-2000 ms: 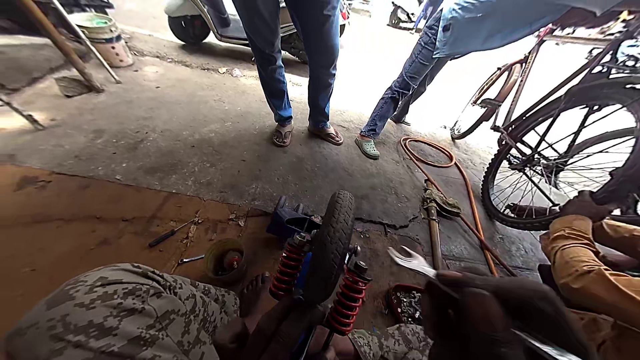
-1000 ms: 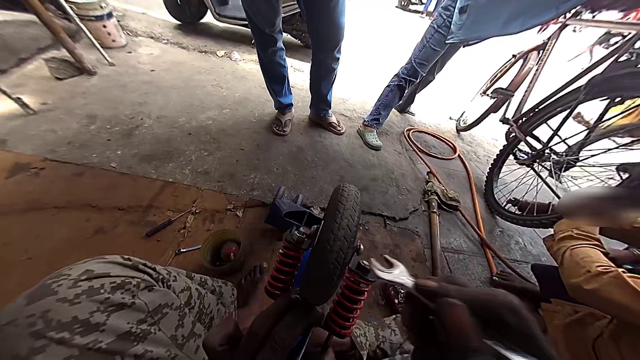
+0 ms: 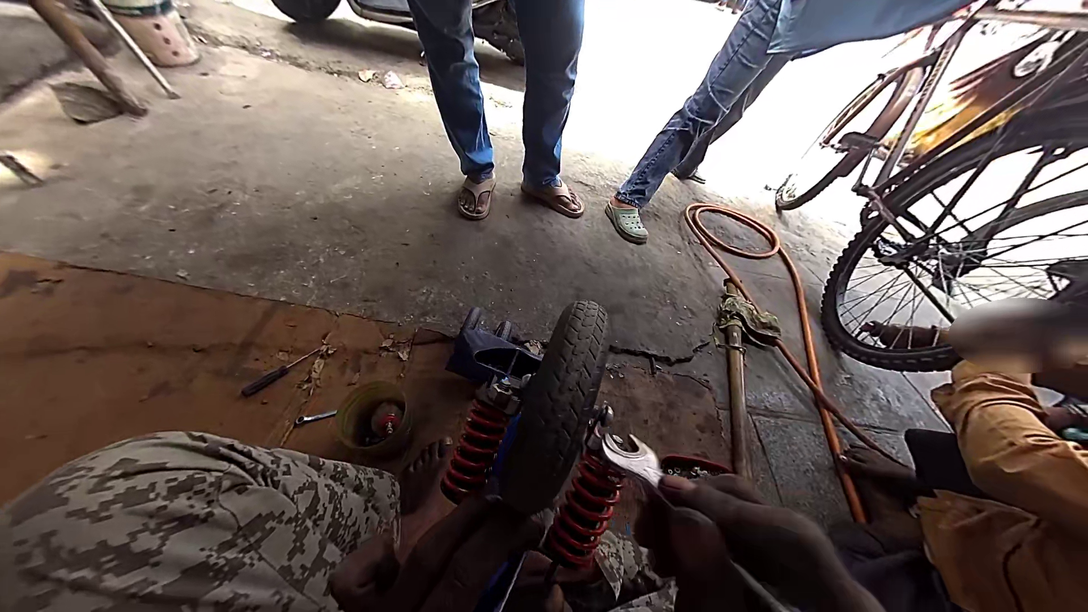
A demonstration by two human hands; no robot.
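Note:
My right hand (image 3: 739, 535) grips an open-end wrench (image 3: 633, 459); its jaw is beside the top of the right red coil spring (image 3: 586, 510), near a bolt (image 3: 602, 416). Whether the jaw touches the bolt, I cannot tell. A small wheel with a black treaded tire (image 3: 561, 382) stands between that spring and the left red coil spring (image 3: 476, 442). Low in the view, my left hand (image 3: 450, 552) holds the wheel assembly just under the tire; its fingers are dark and partly hidden. Behind the tire lies a blue part with small wheels (image 3: 493, 348).
A screwdriver (image 3: 268, 380), a small wrench (image 3: 316, 417) and a round tub (image 3: 348, 416) lie to the left. A tray of small parts (image 3: 697, 466), a foot pump (image 3: 736, 365) and an orange hose (image 3: 799, 297) are right. A co-worker's sleeve (image 3: 1003, 442) is beside a bicycle wheel (image 3: 850, 280). Two people stand ahead.
My right hand has brought the wrench left, from clear of the springs to the top of the right spring. The co-worker has leaned further into view by the bicycle wheel.

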